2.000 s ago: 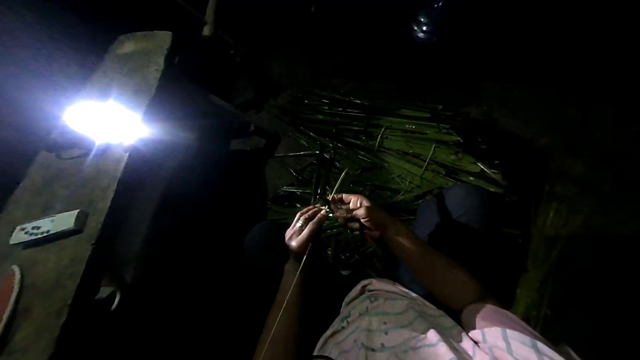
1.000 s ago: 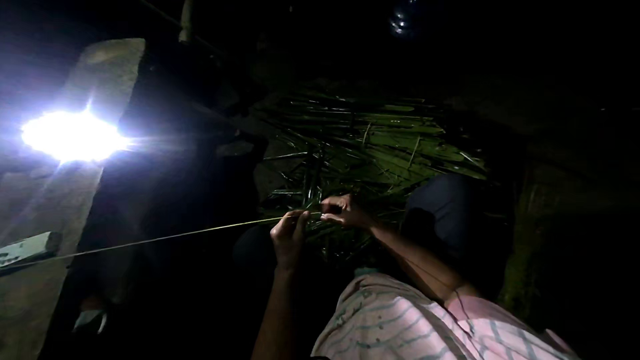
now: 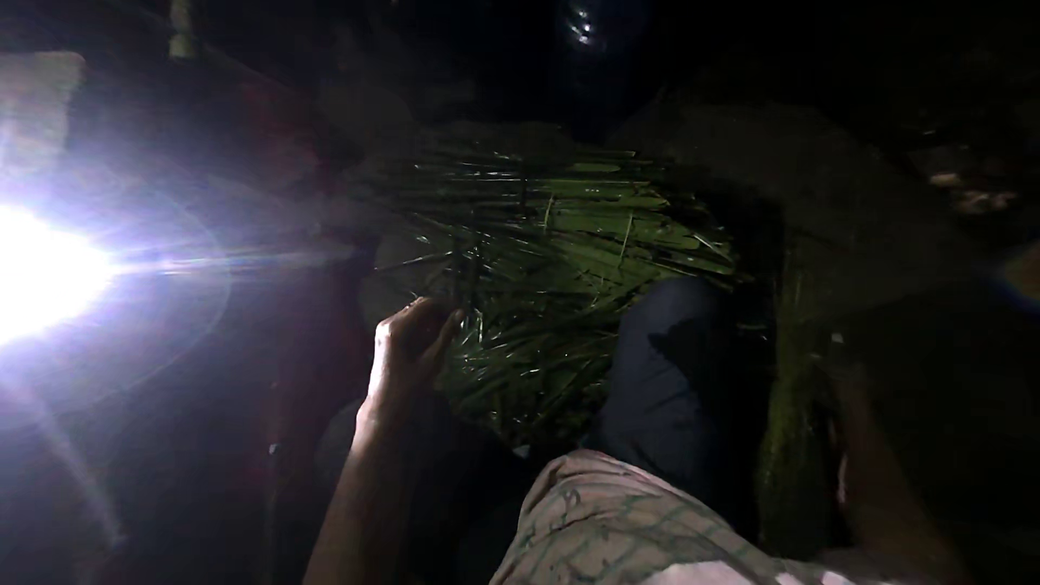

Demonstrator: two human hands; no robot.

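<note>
Near the centre of the head view, my left hand (image 3: pixel 413 345) is raised with its fingers curled, at the left edge of a pile of long green leaf strips (image 3: pixel 601 223). Whether anything thin is between its fingers is too dark to tell. My right hand (image 3: pixel 845 366) is out at the right, dim and blurred, beside a bundle of green strands (image 3: pixel 792 439); its fingers and any contact with the bundle cannot be made out. The thin strand seen earlier does not show clearly.
A very bright lamp (image 3: pixel 45 272) glares at the left edge. Behind it stands part of a pale board or bench (image 3: pixel 41 97). My knee in dark trousers (image 3: pixel 662 366) borders the leaf pile, and small pale objects (image 3: pixel 975 193) lie at the upper right.
My hands were close together on a thin strand over the leaves; now they are far apart, the right one having moved out to the right. The lamp sits farther left as the view shifted.
</note>
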